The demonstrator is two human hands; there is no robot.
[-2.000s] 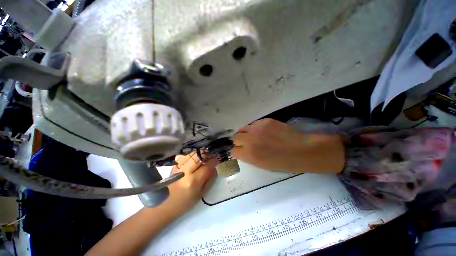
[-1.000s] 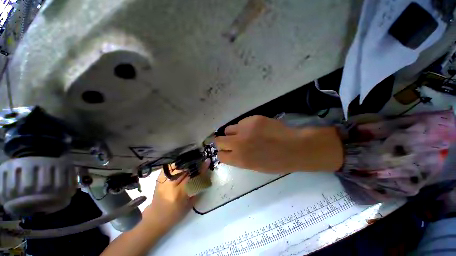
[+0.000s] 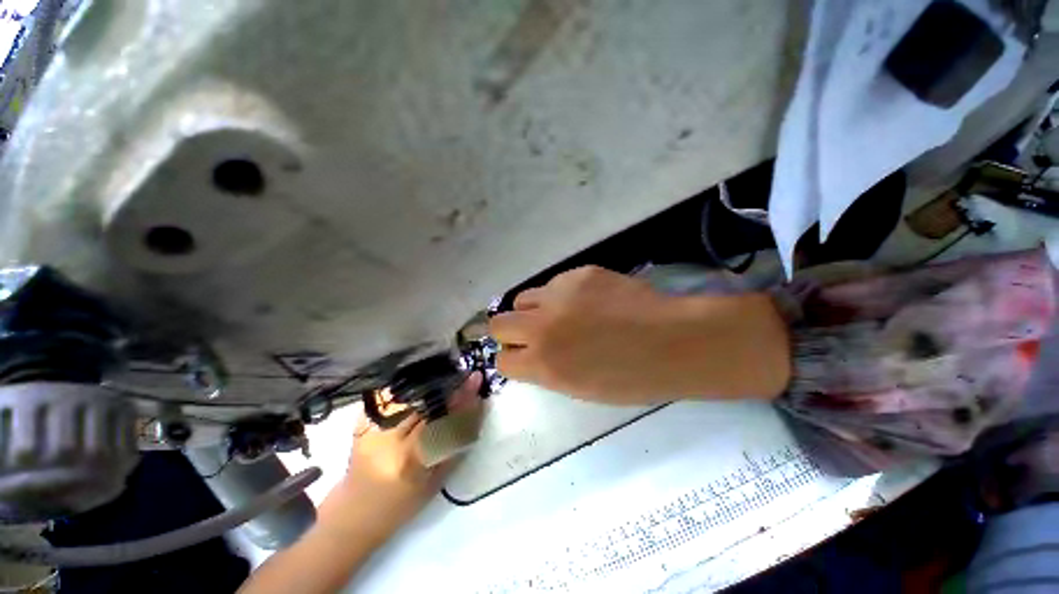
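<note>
The off-white sewing machine head (image 3: pixel 383 151) fills the upper view. My right hand (image 3: pixel 639 337) comes from the right, its fingers bent together at the small shiny metal parts (image 3: pixel 478 357) around the needle. My left hand (image 3: pixel 389 453) lies left of them, its fingertips partly hidden behind the dark parts under the head. A tan ribbed tab (image 3: pixel 448 439) sits between the hands. The pale bed plate (image 3: pixel 546 435) has a dark outline. Whether either hand holds cloth is hidden or too small to tell.
A white ribbed knob (image 3: pixel 64 441) and grey lamp tube (image 3: pixel 261 493) are at left, above a dark cloth heap (image 3: pixel 139 522). A white cloth (image 3: pixel 859 128) with a dark square hangs at upper right. A printed ruler scale (image 3: pixel 685 511) runs along the table front.
The view has shifted, so the machine head and knob appear larger and further left. My right hand stays at the needle area; my left hand sits slightly lower left in view.
</note>
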